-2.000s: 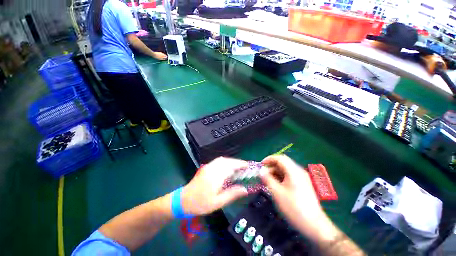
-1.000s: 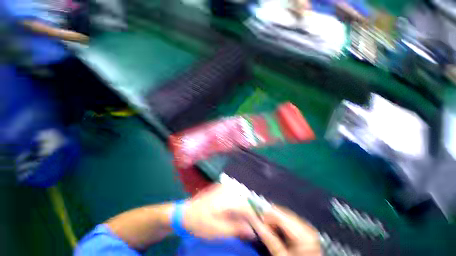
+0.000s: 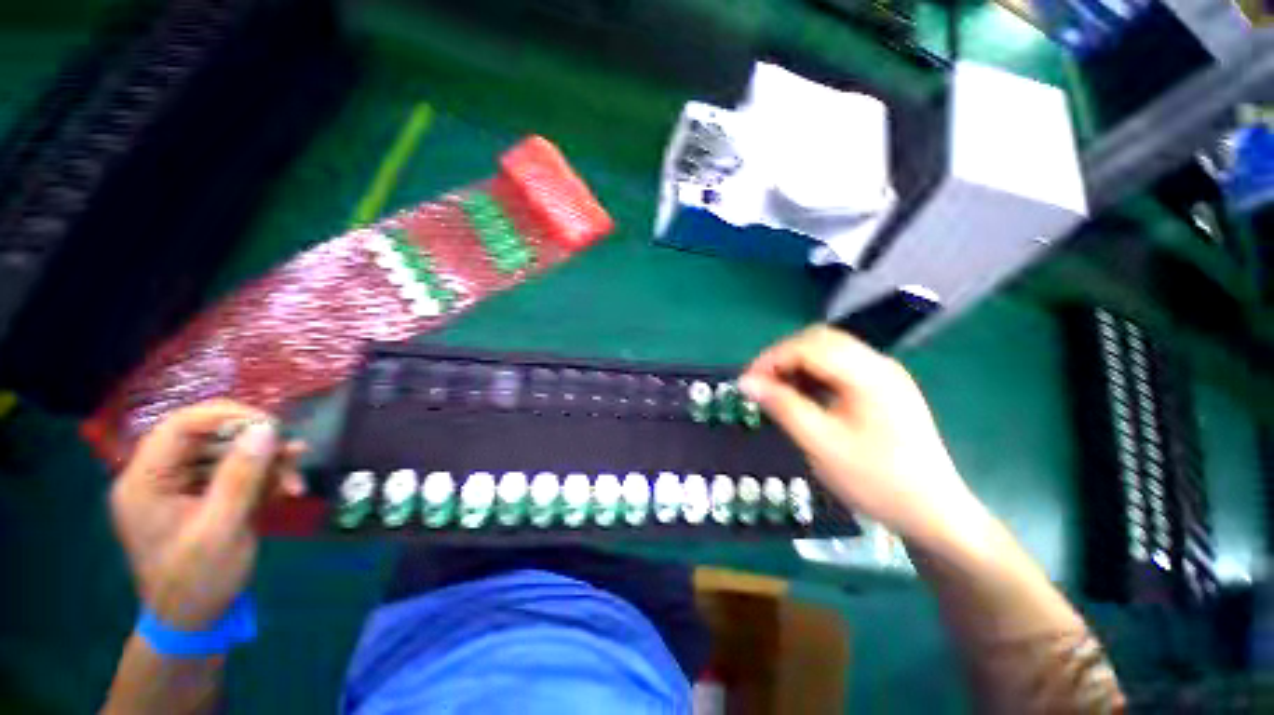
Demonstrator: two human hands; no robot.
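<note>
A black foam tray (image 3: 559, 447) lies across the bench in front of me. Its near row holds several green circuit boards with round white ends (image 3: 513, 496). The far row has a few boards at its right end and dark slots elsewhere. My right hand (image 3: 824, 405) has its fingertips at the far row's right end, on a board (image 3: 750, 408). My left hand (image 3: 203, 482) is left of the tray, fingers bent around something small and dark that I cannot make out. Pink-red bubble wrap (image 3: 280, 328) with rows of boards lies behind the tray.
Stacked black trays (image 3: 154, 168) stand at the upper left. A small feeder (image 3: 706, 168) under white cloth and a white box (image 3: 999, 154) stand behind the tray. Black trays with white dots (image 3: 1139, 433) lie far right. A brown cardboard box (image 3: 775, 636) is below the bench edge.
The view has swung right and down. My hands, together before, are now apart at either side of the tray. The bubble wrap, held earlier, now lies on the bench.
</note>
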